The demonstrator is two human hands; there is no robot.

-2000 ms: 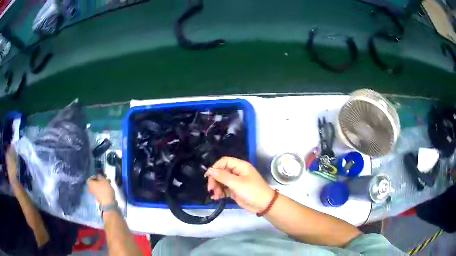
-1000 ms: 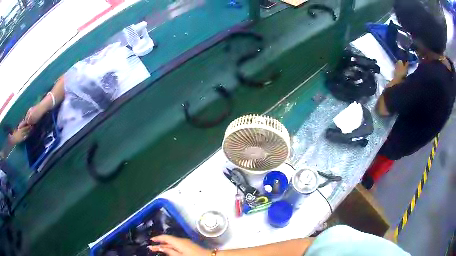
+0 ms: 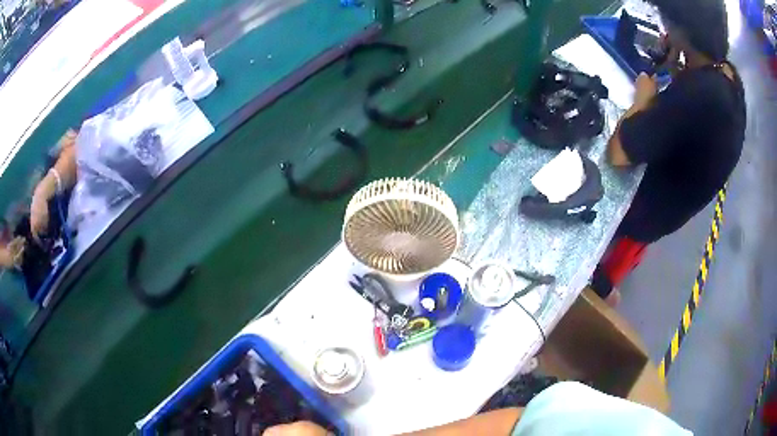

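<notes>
The blue bin (image 3: 317,400) of small black plastic parts (image 3: 243,402) is at the bottom left, cut off by the picture's lower edge. My right hand (image 3: 294,428) is at the bin's near side, mostly cut off by the lower edge; its fingers and anything in them are hidden. My left hand is out of the picture. Black curved headbands (image 3: 328,189) lie spaced along the green belt (image 3: 247,221).
Right of the bin stand a silver can (image 3: 338,371), cream fan (image 3: 401,228), hand tools (image 3: 383,298), blue lids (image 3: 453,347) and a second can (image 3: 491,285). An open cardboard box (image 3: 596,349) is below. A person (image 3: 682,145) works at right; another person's arms show at left.
The view has swung right, away from the bin. The headband seen at my right hand earlier is no longer visible there. My left hand has left the picture; my right is now mostly cut off.
</notes>
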